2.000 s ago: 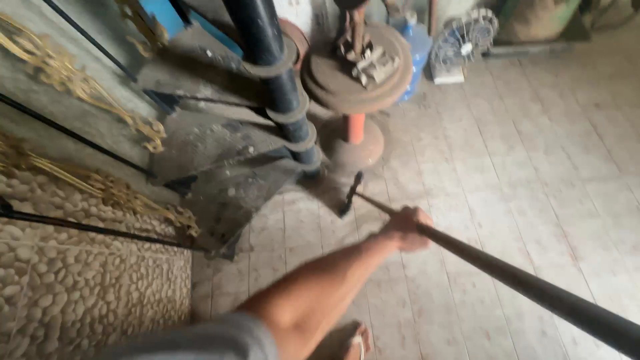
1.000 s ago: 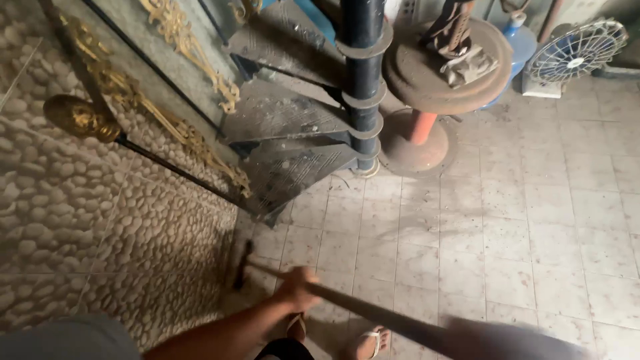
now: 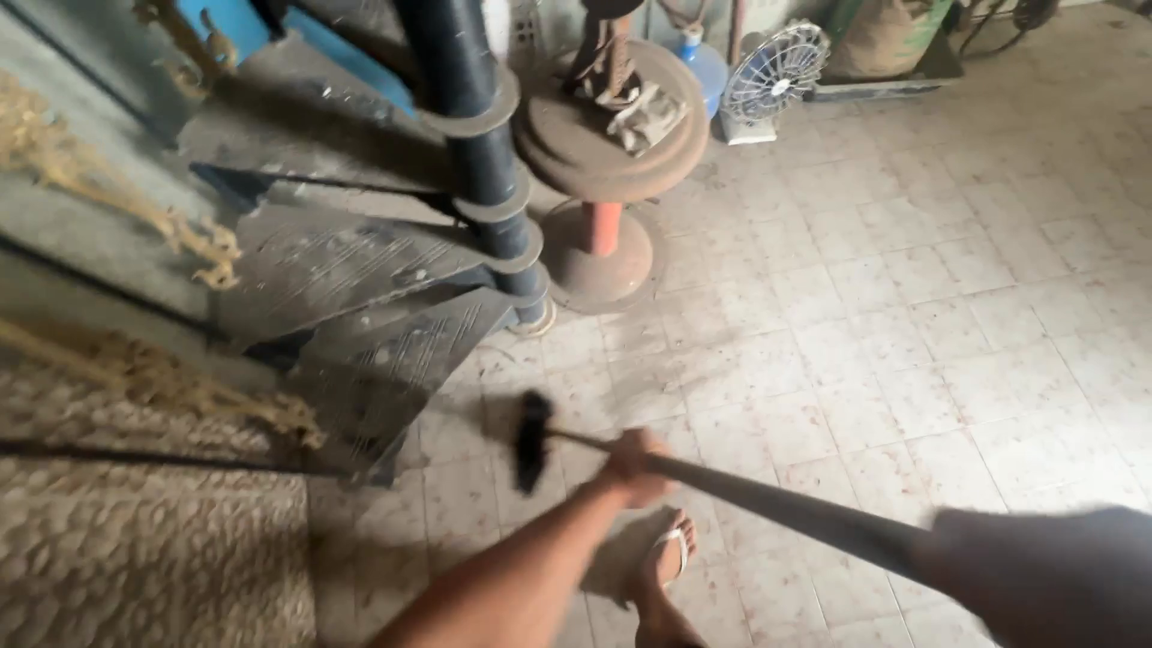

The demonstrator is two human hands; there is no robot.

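My left hand [image 3: 639,468] is closed around the lower shaft of a long-handled tool [image 3: 792,504], perhaps a broom. The tool's dark, narrow head [image 3: 532,441] is blurred and lies just left of that hand, over the tiled floor near the foot of a spiral staircase. At the right edge, my right hand [image 3: 967,558] wraps the thicker near end of the pole; it is badly blurred and its fingers are not distinct. Below the left hand, a foot in a white-strapped sandal [image 3: 673,549] stands on the tiles.
Dark metal stair treads [image 3: 351,261] fan out from a black centre post [image 3: 486,162]. Beside it stands a dusty round pedestal table [image 3: 576,162] with objects on top. Behind are a blue water bottle [image 3: 706,72], a fan [image 3: 776,85] and a sack [image 3: 886,40]. A pebbled wall [image 3: 144,558] is at lower left.
The tool's head, close to the pebbled wall one second ago, is now farther right, below the stairs. Both hands stay on the pole. The view has also shifted.
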